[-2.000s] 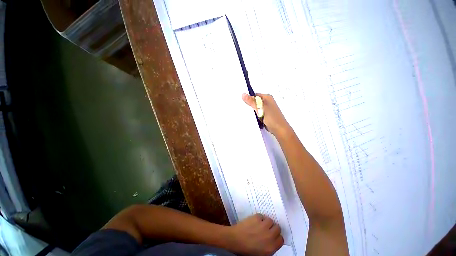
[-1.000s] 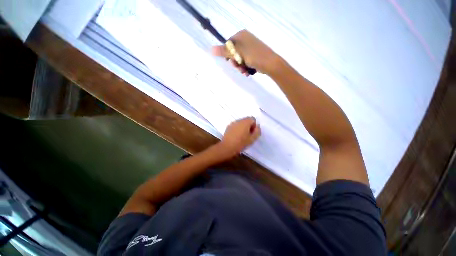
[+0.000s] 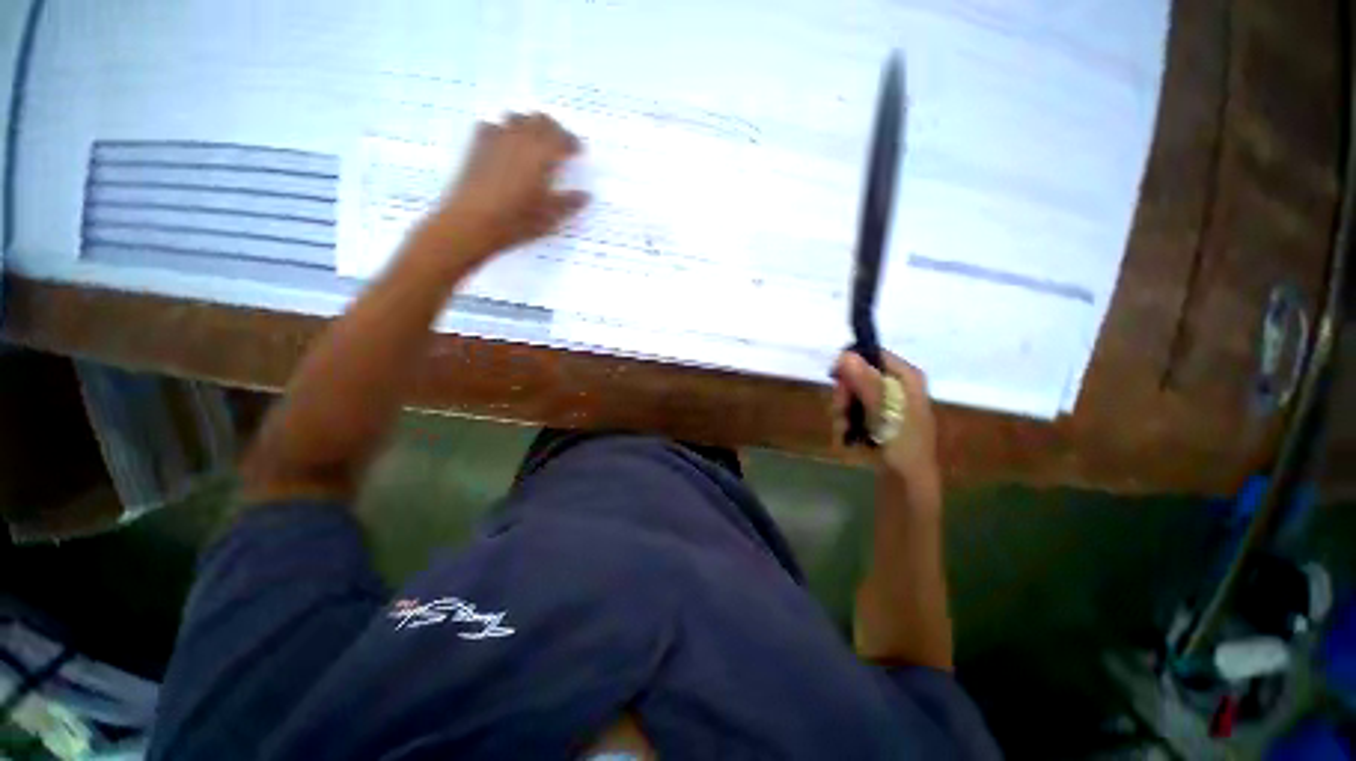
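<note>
The marker paper [image 3: 669, 164] lies over the striped fabric, whose dark stripes [image 3: 208, 208] show through an opening at the left. My right hand [image 3: 901, 424] grips the shears [image 3: 879, 208] by their pale-wrapped handle near the table's front edge. The long dark blades point away from me over the paper and look closed. My left hand [image 3: 521, 186] is over the paper at the left, its fingers bent and slightly blurred. I cannot tell whether it pinches any paper.
The brown wooden table [image 3: 595, 384] has its edge just in front of me. At the right are a small silver metal block [image 3: 1280, 335] and a long dark rail [image 3: 1316, 402]. A brown box [image 3: 60, 446] stands below at the left. A white and red unit [image 3: 1246, 669] is at lower right.
The view has turned toward the table's right end. My right hand has brought the shears back near the front edge, blades now pointing away. My left hand has moved out over the paper.
</note>
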